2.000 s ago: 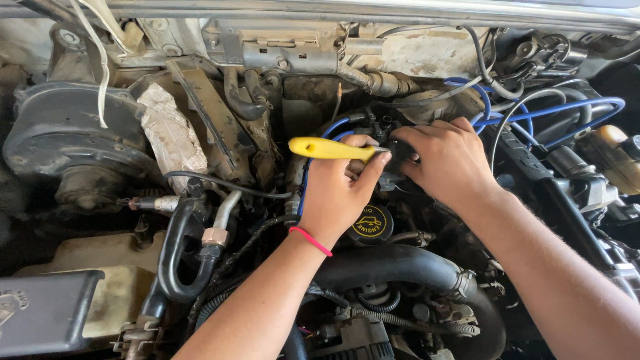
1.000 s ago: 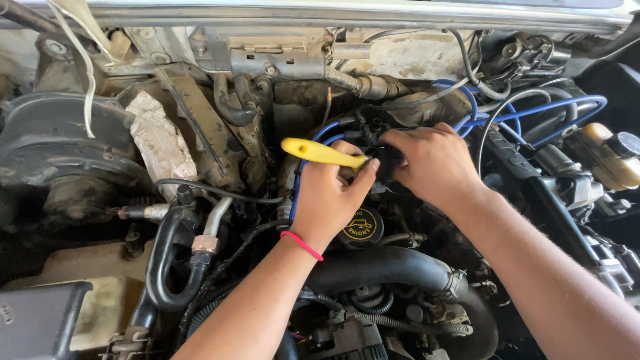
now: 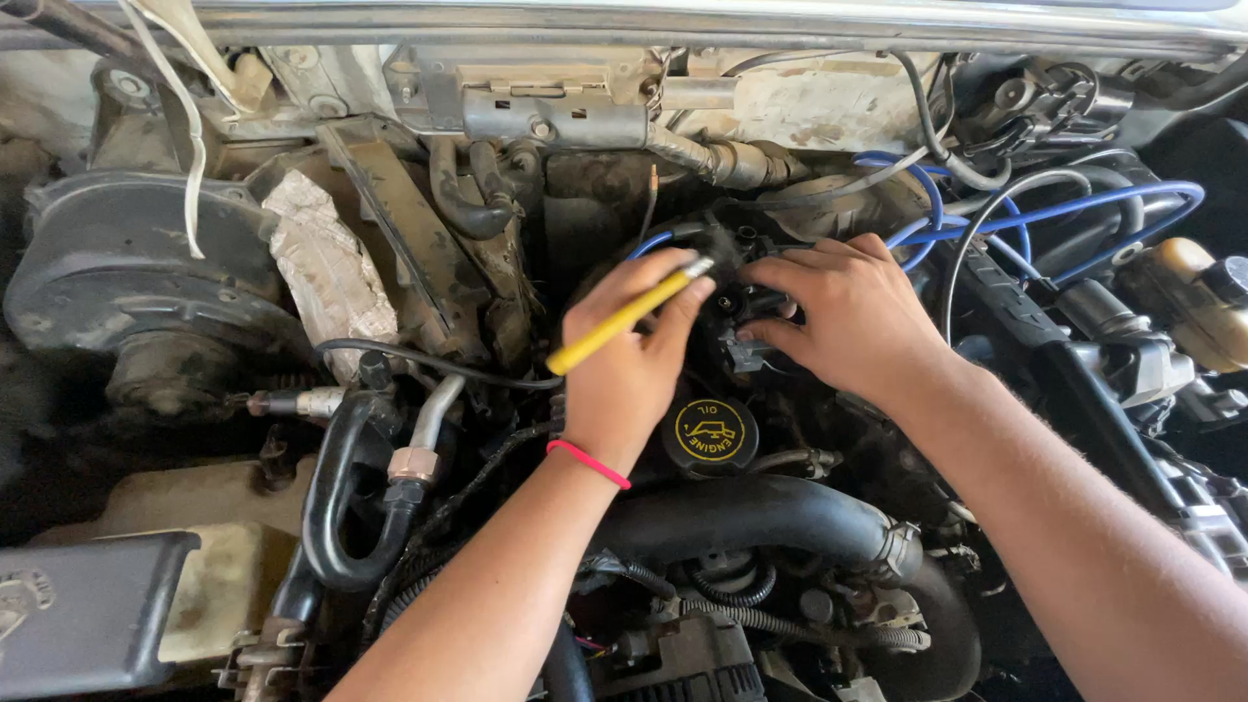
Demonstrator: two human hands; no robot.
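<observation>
My left hand [image 3: 629, 351] grips a yellow-handled brush [image 3: 624, 320], with the handle slanting down to the left and the blurred bristle end up at the right. Those bristles are close to a black plastic engine part [image 3: 736, 302], which has small round openings. From the right, my right hand [image 3: 848, 317] holds this part between thumb and fingers. Just below both hands is the black engine oil cap [image 3: 710, 436] with yellow marking. A pink band circles my left wrist.
Blue cables [image 3: 1063, 219] loop at the upper right. A thick black hose [image 3: 751, 522] crosses below my hands. At the left are a black round housing [image 3: 146, 253], a crumpled foil-like wrap [image 3: 327, 263] and a bent hose [image 3: 331, 507]. A thin wire [image 3: 650, 200] sticks up behind my left hand.
The brush in my left hand has turned: its handle now points down to the left, and its bristle end shows. My right hand remains at the black part.
</observation>
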